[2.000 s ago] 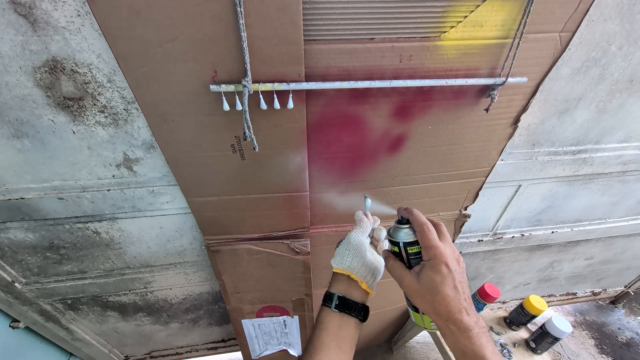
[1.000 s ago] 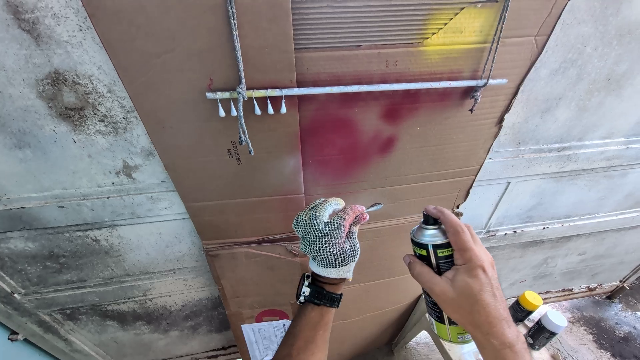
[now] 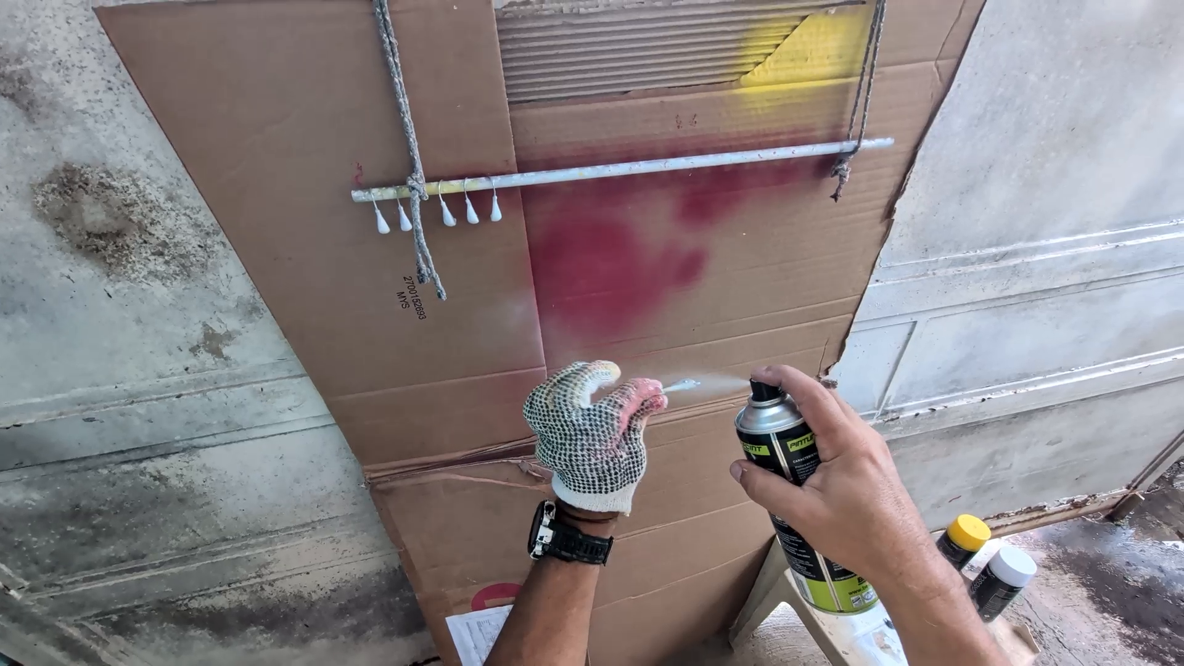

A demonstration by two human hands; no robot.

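Note:
My left hand point(image 3: 592, 435), in a paint-stained dotted work glove, pinches a small white teardrop-shaped piece point(image 3: 683, 384) between thumb and finger, with its tip pointing right. My right hand point(image 3: 837, 476), bare, grips a spray paint can point(image 3: 777, 435), its index finger on the nozzle. A pale mist runs from the nozzle to the small piece. Above both hands, a thin paint-spotted rod point(image 3: 647, 166) hangs from knotted ropes point(image 3: 407, 120). Several similar white teardrop pieces point(image 3: 472, 212) hang by hooks near the rod's left end.
Behind stands a large cardboard sheet point(image 3: 444, 324) with red and yellow overspray, against a stained white metal surface point(image 3: 111, 370). At lower right are a yellow-capped can point(image 3: 968, 534) and a white-capped can point(image 3: 1011, 566) beside a plastic stool point(image 3: 786, 601). A paper sheet point(image 3: 476, 634) is at bottom.
My left hand has turned over, so the dotted side of the glove shows and the piece points right. Spray is visible two seconds ago and now, but not one second ago.

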